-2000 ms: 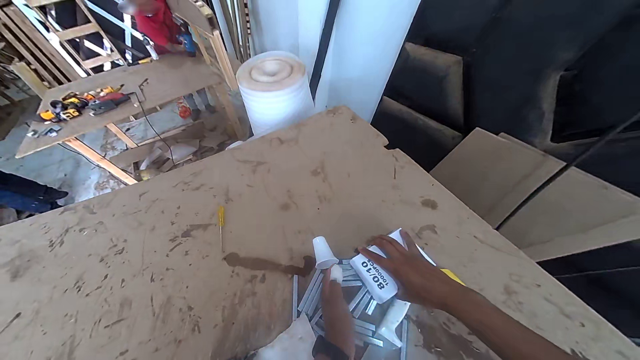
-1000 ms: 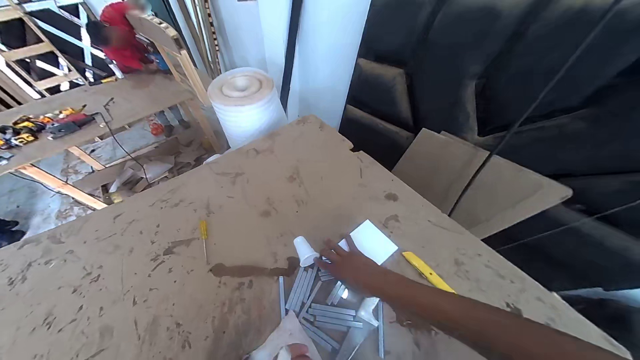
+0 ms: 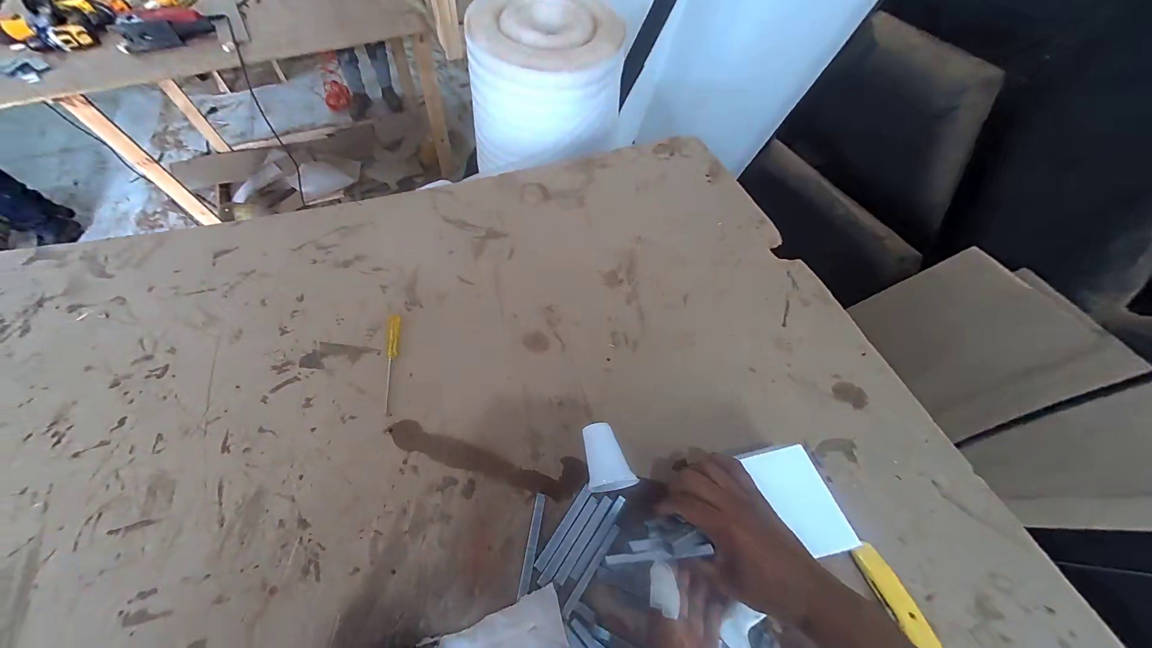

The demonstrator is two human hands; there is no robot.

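Note:
Grey staple strips (image 3: 576, 540) lie in a loose pile near the bottom of the table. My right hand (image 3: 720, 513) reaches down over the strips, beside a white box (image 3: 801, 499); whether its fingers hold a strip cannot be told. My left hand (image 3: 688, 616) is low at the pile, partly hidden and blurred, next to a small white piece (image 3: 664, 589). A white plastic cup (image 3: 607, 457) lies on its side above the strips. Left of it lies a screwdriver with a yellow handle (image 3: 393, 337). A yellow utility knife (image 3: 895, 594) lies by the box.
The brown wooden tabletop (image 3: 540, 270) has a notched right edge. Behind it stands a large white wrapped roll (image 3: 544, 90). Another workbench (image 3: 315, 31) bears power tools and a cord. Boards (image 3: 990, 342) lean at the right. Pale cloth or paper (image 3: 513, 621) lies at the bottom.
Two seconds ago my right hand was on the printed white box; now it is over the strips and the box lies with a blank face up. The view has shifted.

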